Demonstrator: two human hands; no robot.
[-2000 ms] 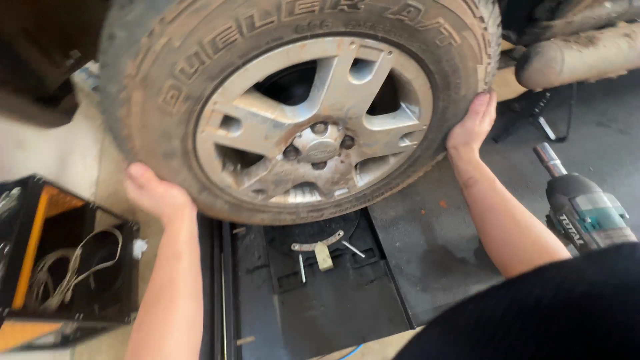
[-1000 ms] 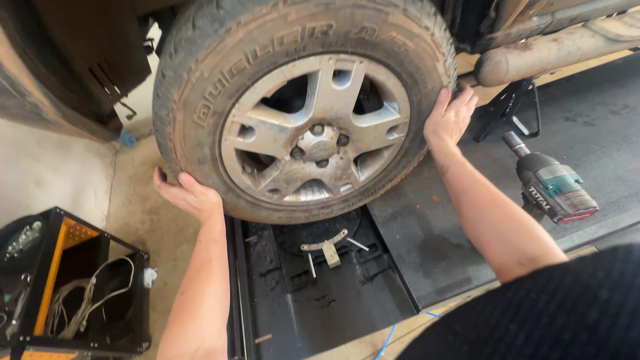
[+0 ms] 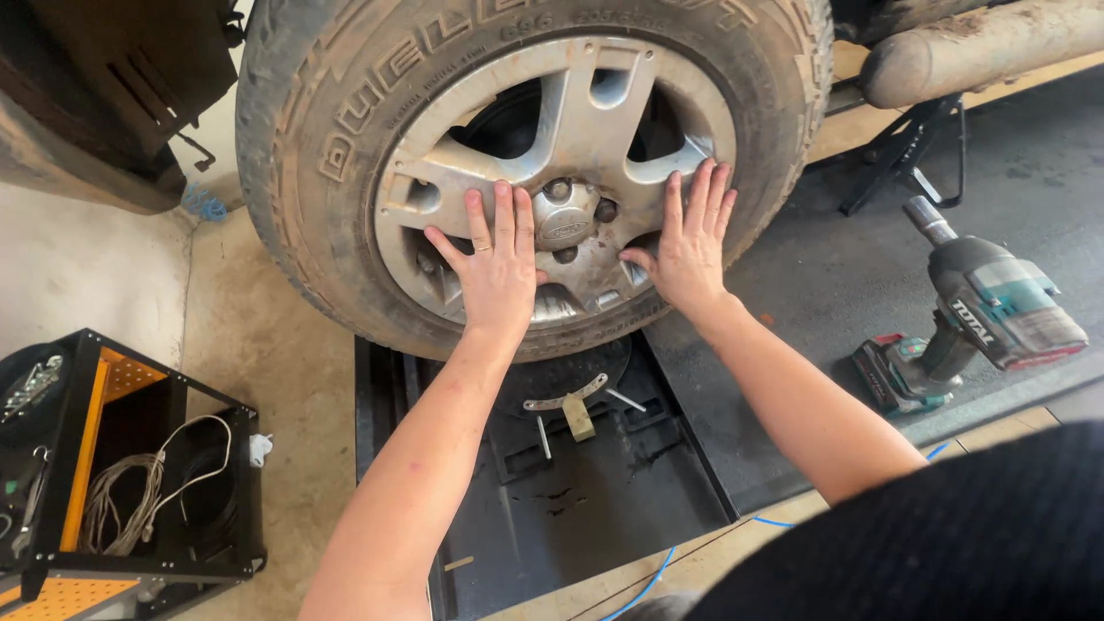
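A muddy off-road tire (image 3: pixel 310 216) on a silver alloy wheel rim (image 3: pixel 595 95) fills the upper middle, upright on the vehicle's side. My left hand (image 3: pixel 496 267) lies flat with spread fingers on the rim's spokes, left of the center cap (image 3: pixel 565 220). On the spokes right of the cap rests the palm side of my right hand (image 3: pixel 690 237), fingers extended. Dark lug nuts (image 3: pixel 606 210) surround the cap. Below the tire, a curved metal scale (image 3: pixel 565 395) and a small yellowish block (image 3: pixel 579 417) lie on the black lift platform (image 3: pixel 595 517).
A cordless impact wrench (image 3: pixel 992 302) with a socket lies on the dark ramp at right. Behind it stands a black metal stand (image 3: pixel 906 147) under the dirty side step tube (image 3: pixel 975 56). At lower left is a tool cart (image 3: pixel 172 565) with wrenches and a coiled cable (image 3: pixel 129 500).
Both my hands have moved from the tire's outer sides inward onto the face of the rim. The view has come closer to the wheel.
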